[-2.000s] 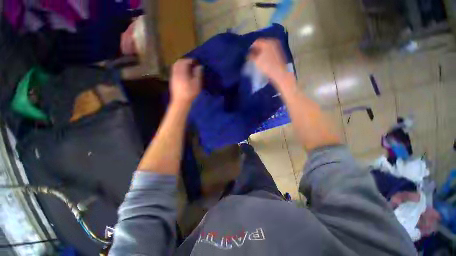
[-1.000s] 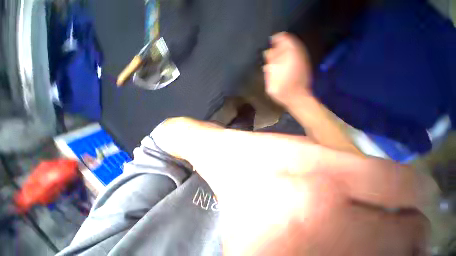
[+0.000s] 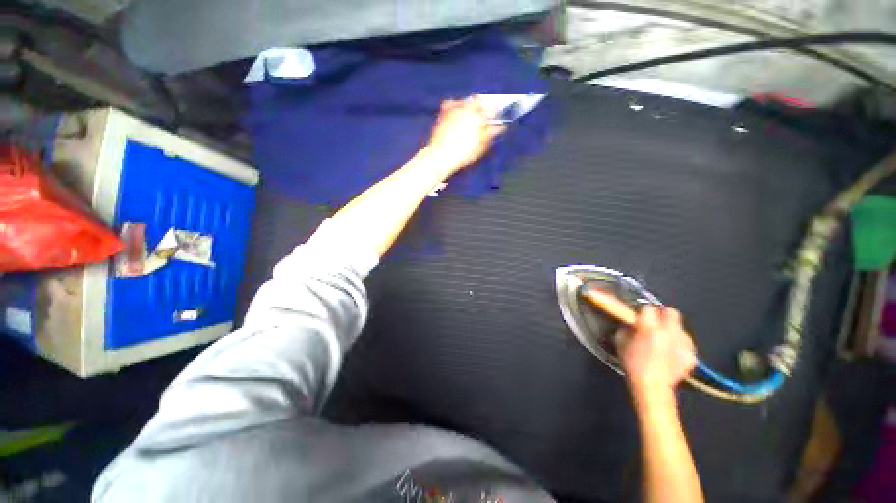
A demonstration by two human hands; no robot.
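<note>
My left hand (image 3: 462, 136) reaches over the blue cloth (image 3: 339, 123) at the far edge of the black table. Its fingertips are on a pointed white patch (image 3: 515, 104), with the fingers closed at its near end. My right hand (image 3: 656, 346) is closed round the wooden handle of the steam iron (image 3: 589, 329). The iron sits over bare black ribbed cloth, its pointed tip towards the far left. Whether its plate touches the cloth cannot be told.
The black ribbed table (image 3: 472, 295) fills the middle. A hose (image 3: 808, 285) runs from the iron to the right edge. A blue-fronted box (image 3: 182, 246) with a red bag (image 3: 44, 221) stands at left. Green cloth (image 3: 872, 232) hangs at far right. A grey padded shape (image 3: 324, 29) lies behind the blue cloth.
The view has turned from the floor side to the ironing table. My right hand has taken hold of the iron, which stood free before. My left hand is now at the blue cloth and white patch.
</note>
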